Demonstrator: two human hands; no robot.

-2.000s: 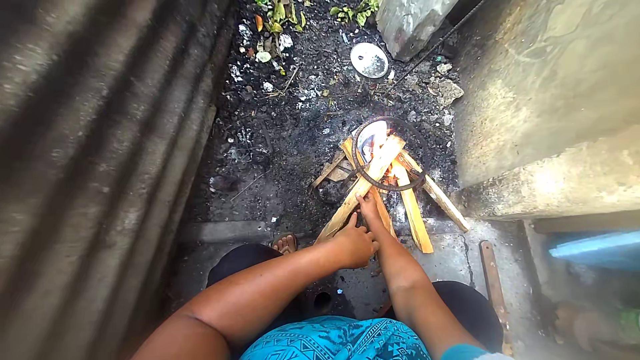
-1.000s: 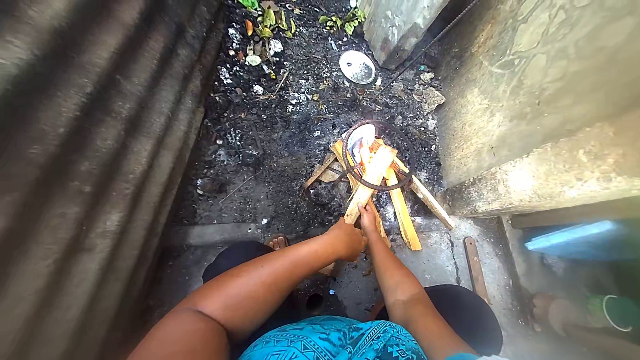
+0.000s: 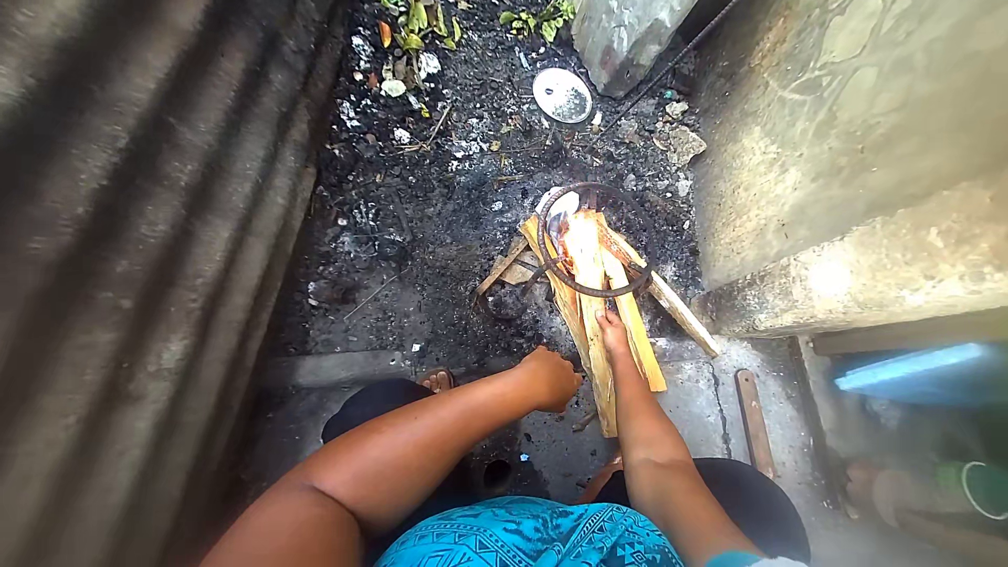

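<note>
Several split wood sticks lie in a fan on the ground, their far ends burning under a round iron pot stand (image 3: 594, 292). My right hand (image 3: 613, 331) touches the right side of the middle split stick (image 3: 592, 331), just below the ring; its fingers are partly hidden, and I cannot tell how firmly they hold. My left hand (image 3: 554, 380) is curled to the left of the sticks, its fingertips out of clear sight. More split sticks (image 3: 646, 354) lie to the right, one reaching toward the wall. A white object (image 3: 557, 203) sits at the fire's far side.
Corrugated sheet metal (image 3: 157, 236) rises on the left, a concrete wall (image 3: 850, 142) on the right. A round metal lid (image 3: 562, 95) lies on the ashy ground near a stone block (image 3: 626, 39). A flat brown bar (image 3: 756, 421) rests on the concrete at right.
The middle stick now lies among the others under the ring. My left hand has come away from the wood to the left, while my right hand stays close to it.
</note>
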